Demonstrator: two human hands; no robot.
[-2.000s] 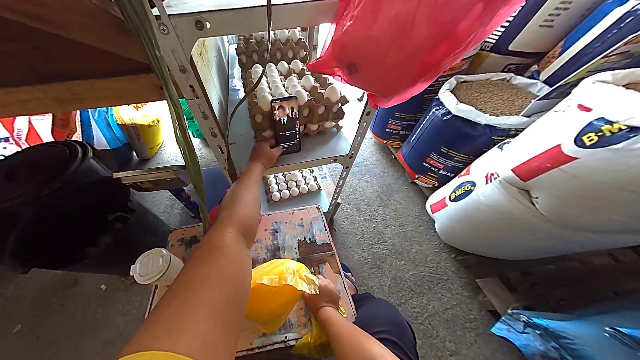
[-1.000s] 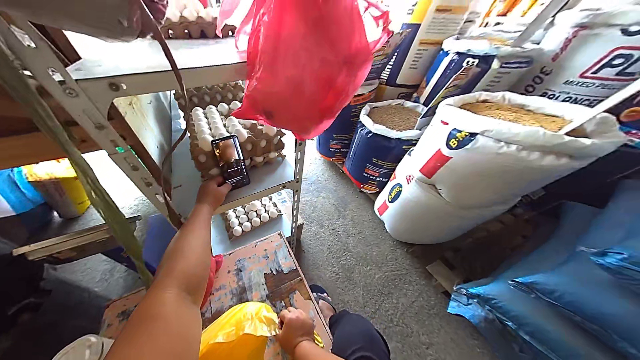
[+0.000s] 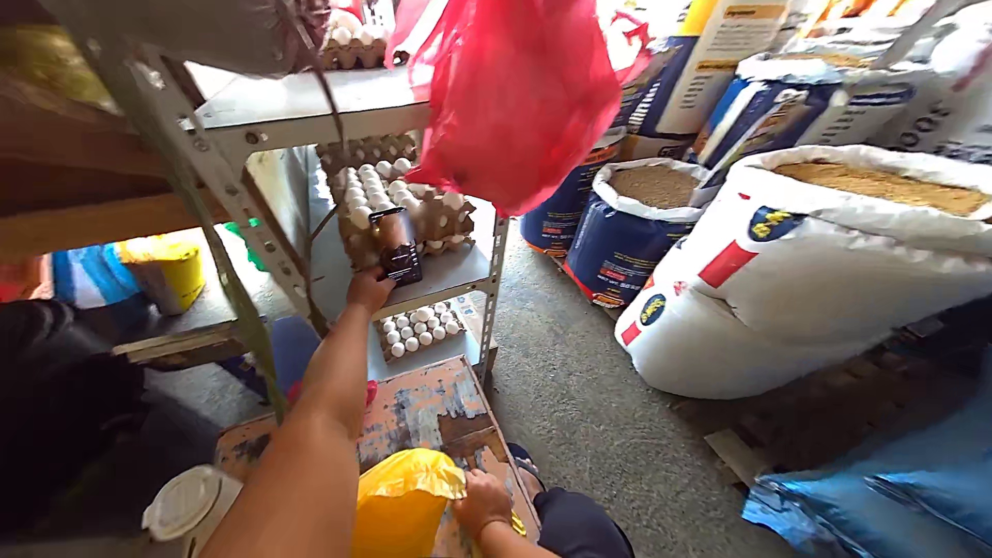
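Note:
My left hand [image 3: 370, 290] reaches out to the metal shelf and touches the lower left edge of a smartphone [image 3: 396, 246] with a lit screen. The phone stands tilted against stacked egg trays [image 3: 446, 221] with white eggs. My right hand [image 3: 484, 500] grips the rim of a yellow plastic bag [image 3: 407, 496] over a worn wooden bench [image 3: 426, 399]. Another tray of white eggs [image 3: 419, 328] lies on the lower shelf.
A red plastic bag [image 3: 519, 101] hangs at the shelf's front corner. Open feed sacks [image 3: 775, 287] stand on the concrete floor at the right, blue sacks [image 3: 891, 488] lie at the lower right. A white-lidded container [image 3: 182, 502] is at the lower left.
The view has swung to the right. My left hand stays at the phone by the egg trays, and my right hand keeps hold of the yellow bag.

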